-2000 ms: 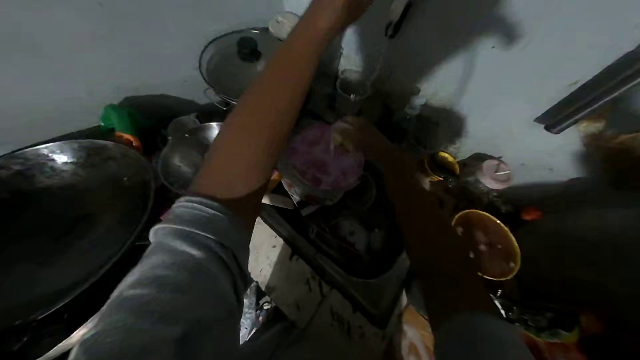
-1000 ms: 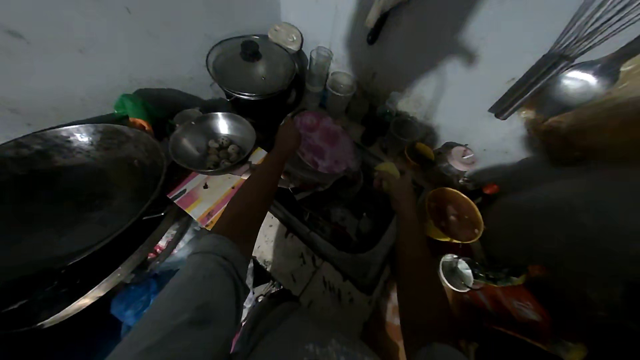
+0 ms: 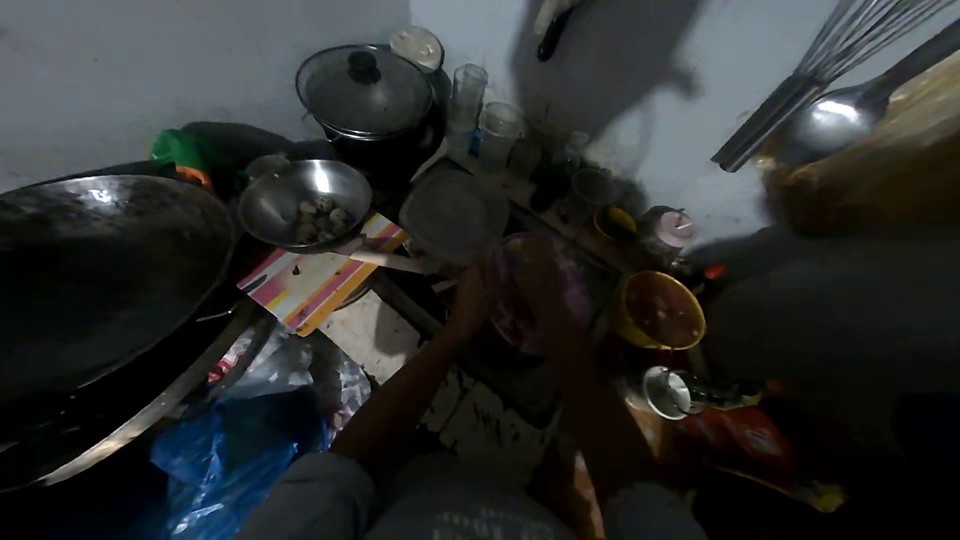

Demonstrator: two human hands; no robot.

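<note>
Both hands are over the dark sink area. My left hand (image 3: 474, 296) is at the left rim of a round vessel with pink, translucent material (image 3: 574, 289); its fingers look curled there, but the grip is blurred. My right hand (image 3: 541, 289) reaches down over the inside of the same vessel, and its fingers are hidden in shadow. Behind my left hand lies a round grey lid or plate (image 3: 454, 210). To the left, a steel pan (image 3: 262, 206) holds several small speckled eggs (image 3: 322, 217), its handle (image 3: 394, 261) pointing toward my left hand.
A large wok (image 3: 112, 277) fills the left side. The pan stands on a striped board or booklet (image 3: 300, 292). At the back are a lidded pot (image 3: 365, 94) and glasses (image 3: 499, 131). Right are a yellow bucket (image 3: 660, 311) and metal cup (image 3: 667, 392). A whisk (image 3: 795, 82) and ladle (image 3: 836, 120) hang upper right.
The pink vessel has moved toward me, away from the glasses, with my left hand beside it. My right hand, earlier holding something yellowish to the right, is now over the vessel.
</note>
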